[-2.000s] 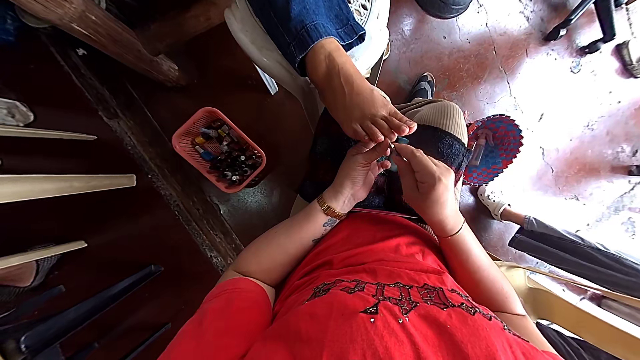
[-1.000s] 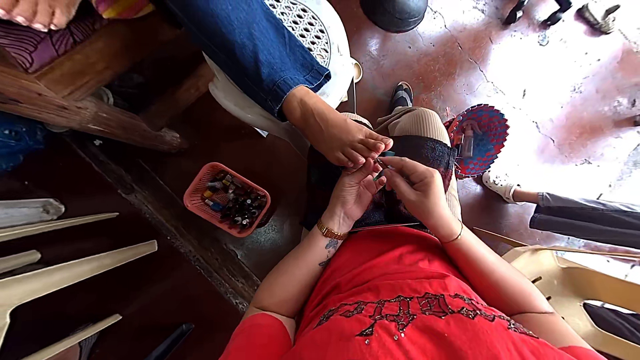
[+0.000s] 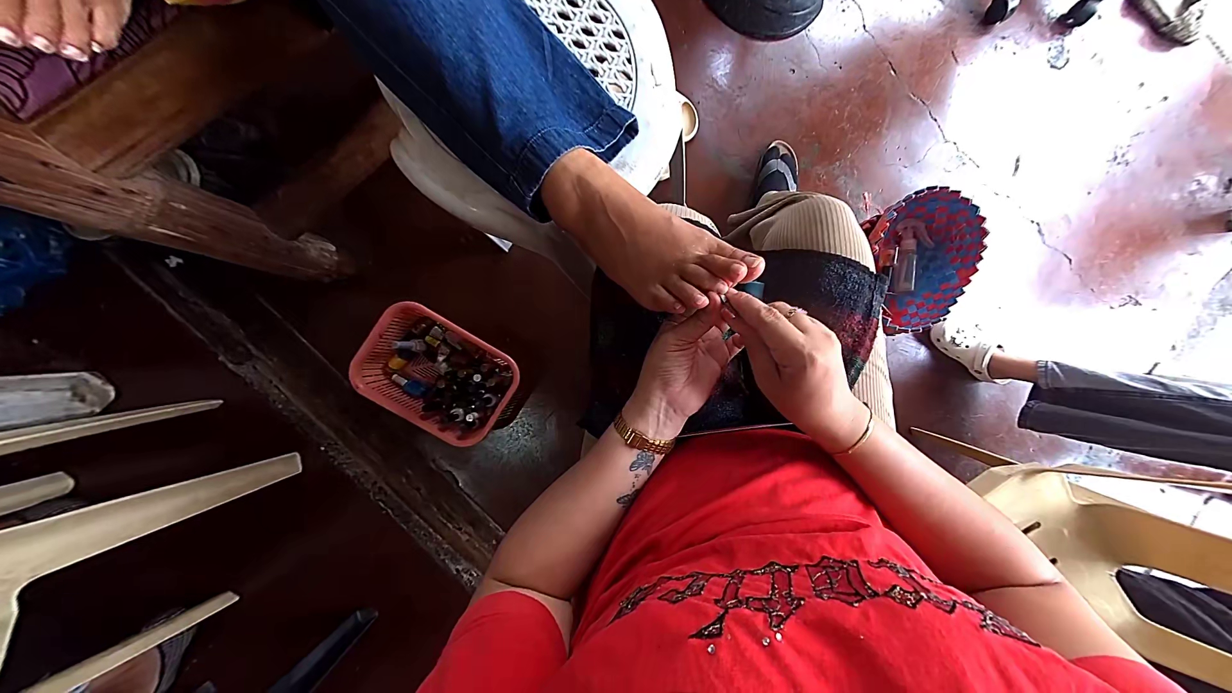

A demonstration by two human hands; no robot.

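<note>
Another person's bare foot (image 3: pixel 640 231) rests over my lap, its toes pointing toward my hands. My left hand (image 3: pixel 685 361) is at the underside of the toes, fingers curled and thumb against them; whether it grips a toe cannot be told. My right hand (image 3: pixel 794 361) pinches a small, thin tool (image 3: pixel 724 300) at the toe tips, most of it hidden by the fingers. A dark plaid cloth (image 3: pixel 828 294) covers my lap beneath both hands. To the left, a pink plastic basket (image 3: pixel 364 371) on the floor holds several nail polish bottles (image 3: pixel 462 380).
A white plastic chair (image 3: pixel 650 72) stands ahead, under the other person's jeans leg. A red and blue woven basket (image 3: pixel 929 260) with a bottle (image 3: pixel 905 265) is right of my knee. Wooden furniture legs (image 3: pixel 192 217) are at upper left, a cream chair (image 3: pixel 1107 529) at lower right, another person's shoe (image 3: pixel 962 351) nearby.
Both hands have stayed at the toes, with small finger shifts. The view has shifted, bringing another bare foot into sight at the upper left.
</note>
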